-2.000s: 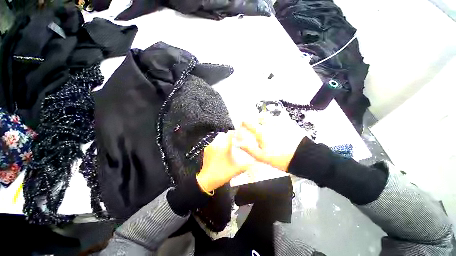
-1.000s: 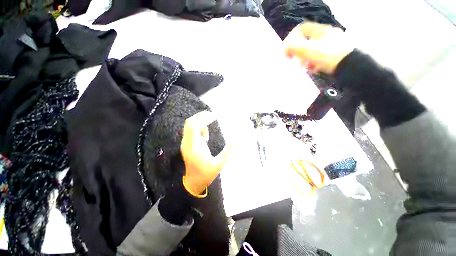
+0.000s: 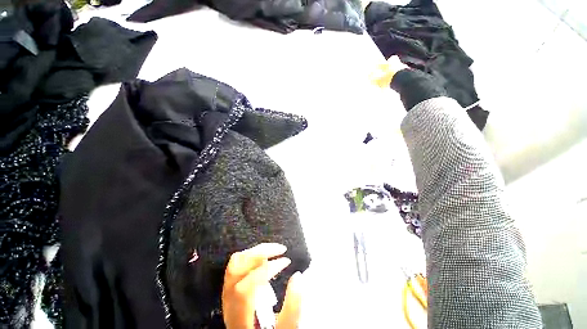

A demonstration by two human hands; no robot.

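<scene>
The dark bouclé jacket body (image 3: pixel 238 193) lies in front of me on the table. Black-and-white flecked braid trim (image 3: pixel 168 225) runs along its edge, with smooth black lining (image 3: pixel 109 199) to its left. A small pinkish stitch shows on the bouclé. My left hand (image 3: pixel 257 283) is at the bottom edge of the picture, partly cut off, over the jacket's lower right part. Its thumb and fingers are apart, and I see nothing held. My right hand (image 3: pixel 388 69) is far forward at the table's right edge, beside dark cloth. It is small and overexposed; its grip is unclear.
Dark narrow snips (image 3: pixel 362 257) and a shiny clear item (image 3: pixel 368 199) lie right of the jacket. Small dark pieces (image 3: pixel 412 215) and orange scissor handles (image 3: pixel 415 299) are partly behind my right sleeve. Loose flecked trim (image 3: pixel 42 193) is at left; dark garments (image 3: pixel 421 35) lie at the far right.
My hands were together at the jacket, then separated. My right hand has moved away to the far right side of the table. The jacket and my left hand appear lower in view.
</scene>
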